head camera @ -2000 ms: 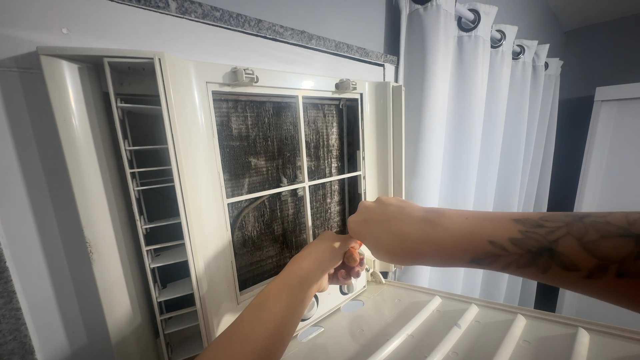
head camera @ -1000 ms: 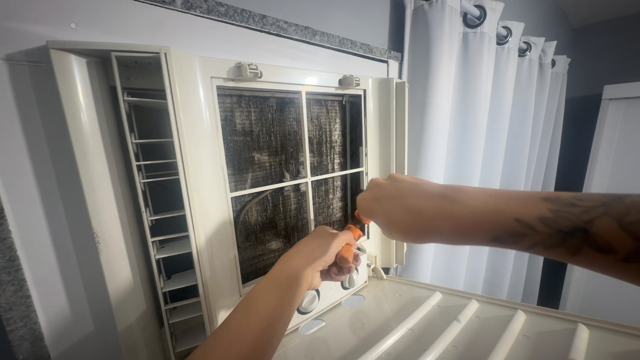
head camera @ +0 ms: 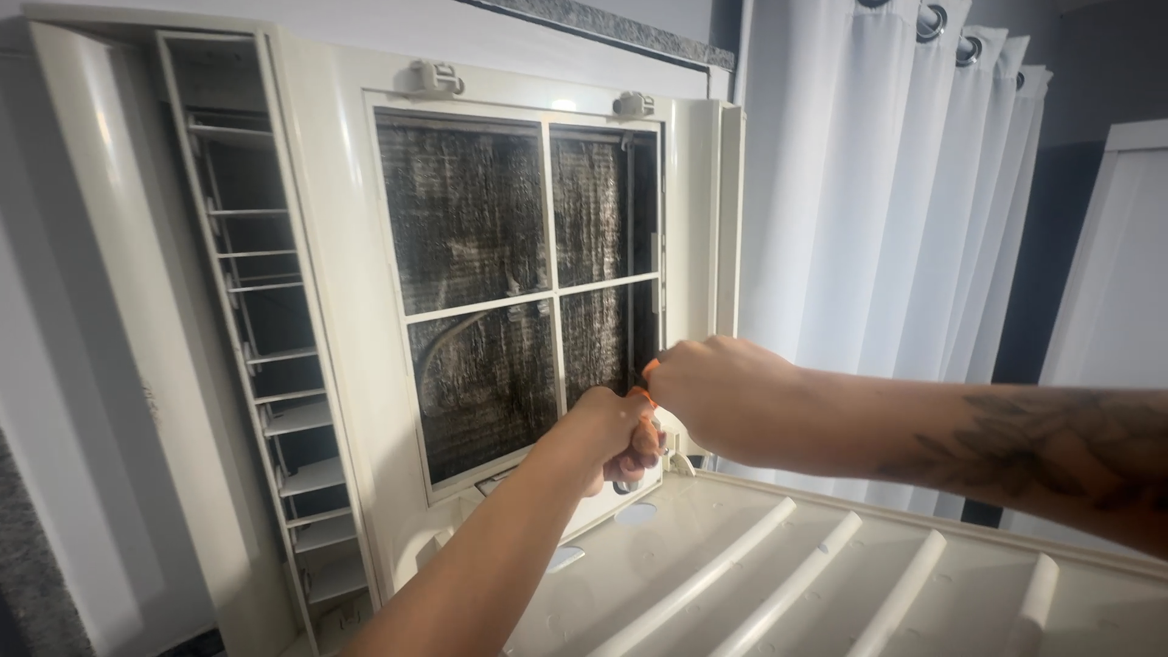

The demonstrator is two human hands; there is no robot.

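Observation:
My left hand is closed around an orange-handled tool at the lower right corner of the front opening of an air conditioner. Just right of it, my right hand is closed with a bit of orange showing at its fingers; whether both hold one tool I cannot tell. The tool's working end is hidden. Behind a white cross-shaped frame lies the dark, dirty finned coil. A control knob shows partly under my left hand.
The ribbed white front panel hangs lowered below the opening. A louvred air outlet runs down the left side. Two clips stand along the top edge. A white curtain on a rod hangs at the right.
Both hands stay at the lower right corner of the opening. My right hand has shifted slightly against my left, and orange now shows between them. The view has moved a little.

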